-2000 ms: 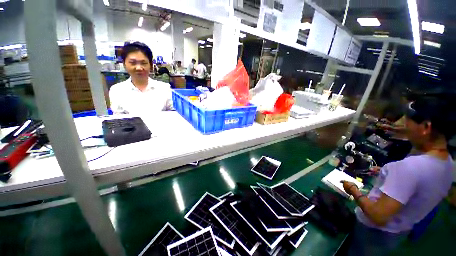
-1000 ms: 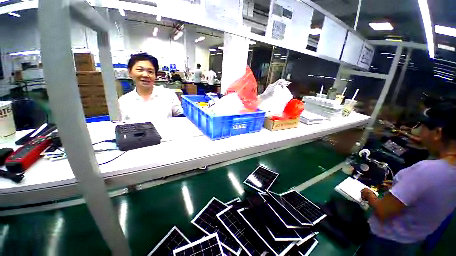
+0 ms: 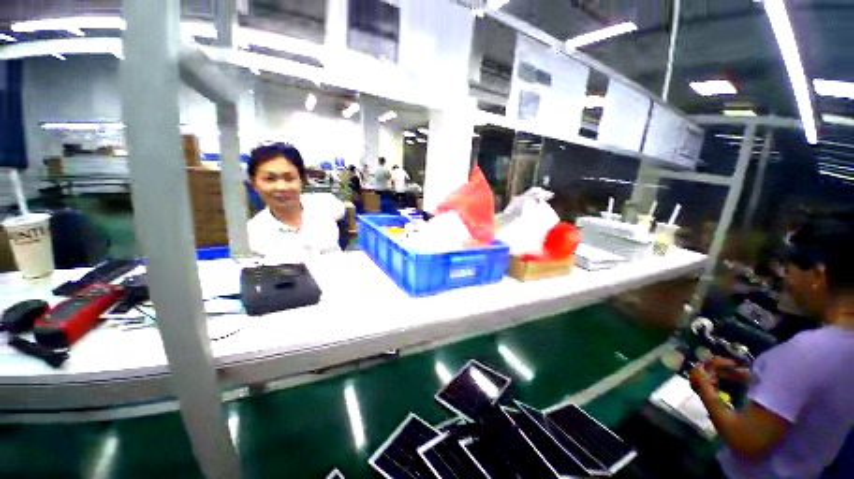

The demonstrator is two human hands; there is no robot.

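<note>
Several small solar panels (image 3: 510, 440), dark with white borders, lie in an overlapping heap at the bottom centre, cut off by the lower edge. One panel (image 3: 473, 389) lies at the back of the heap, nearest the shelf. The panels lie on a green surface (image 3: 309, 412). Neither my left hand nor my right hand is in the picture.
A white shelf (image 3: 375, 327) holds a blue bin (image 3: 433, 266) with bags, a black device (image 3: 279, 287), a red meter (image 3: 80, 315) and a cup (image 3: 30, 245). A grey post (image 3: 169, 234) stands at left. One person faces me; another works at right.
The view has tilted up, so shelf and panels sit lower in the picture. The single panel has come closer to the heap. The person at right has raised their hands from the white item.
</note>
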